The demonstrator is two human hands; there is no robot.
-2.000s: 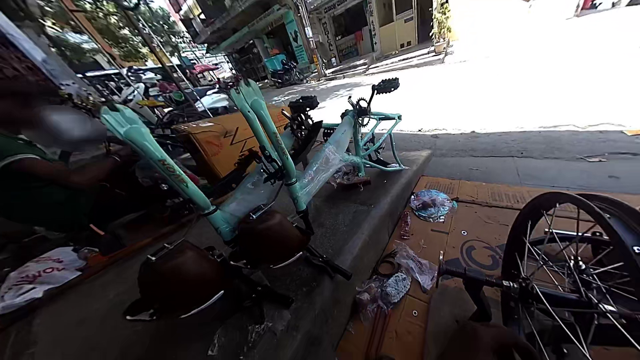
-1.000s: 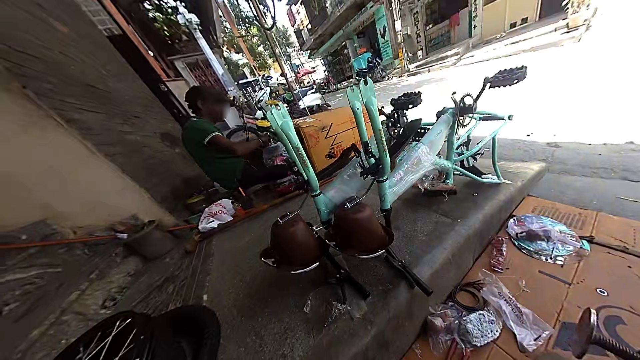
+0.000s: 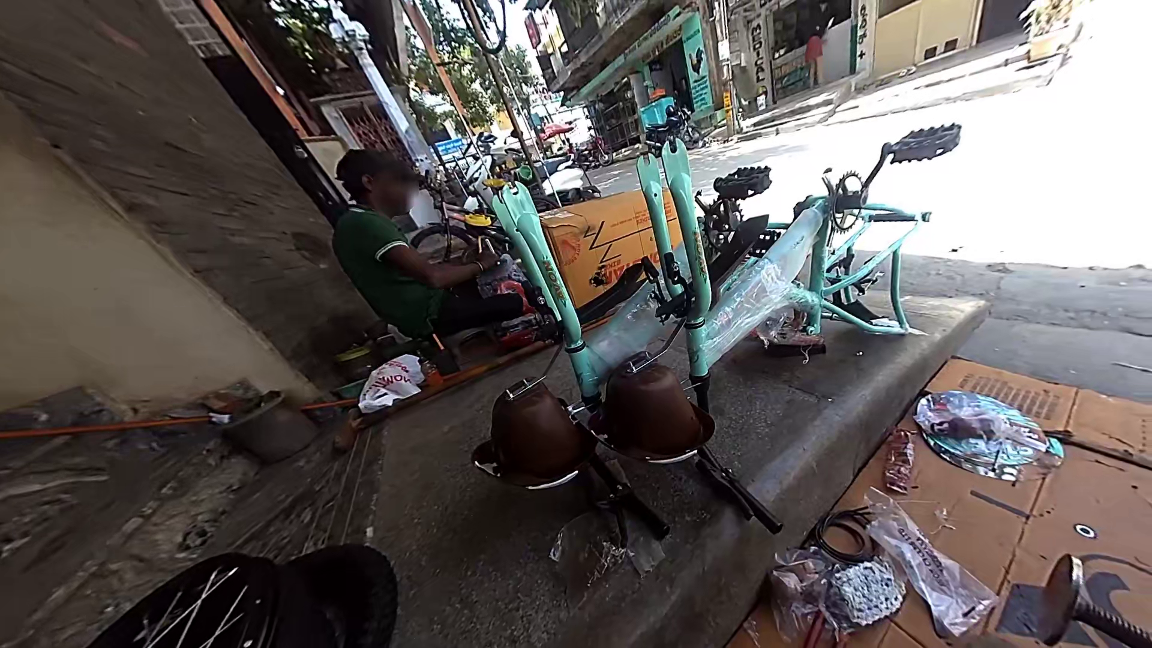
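Note:
Neither of my hands is in view, so what they hold or touch is hidden. Two turquoise bicycle frames (image 3: 760, 292), partly wrapped in clear plastic, stand upside down on a concrete ledge with their forks (image 3: 688, 216) pointing up. Brown bicycle saddles (image 3: 652, 409) rest at the near end, beside black handlebar parts (image 3: 738, 490). Black pedals (image 3: 925, 144) stick up from the cranks. At the bottom left lies a spoked wheel with a black tyre (image 3: 346, 585).
Flattened cardboard (image 3: 999, 531) at the right bears plastic-wrapped parts (image 3: 864, 589), a black cable coil (image 3: 841, 533) and a round wrapped bundle (image 3: 985, 436). A person in green (image 3: 382, 270) sits at the left behind the ledge, near a bicycle carton (image 3: 603, 243) and a bucket (image 3: 273, 432).
The view has swung far to the left. The spoked wheel seen at the right two seconds ago is out of view there; a wheel now shows at the bottom left.

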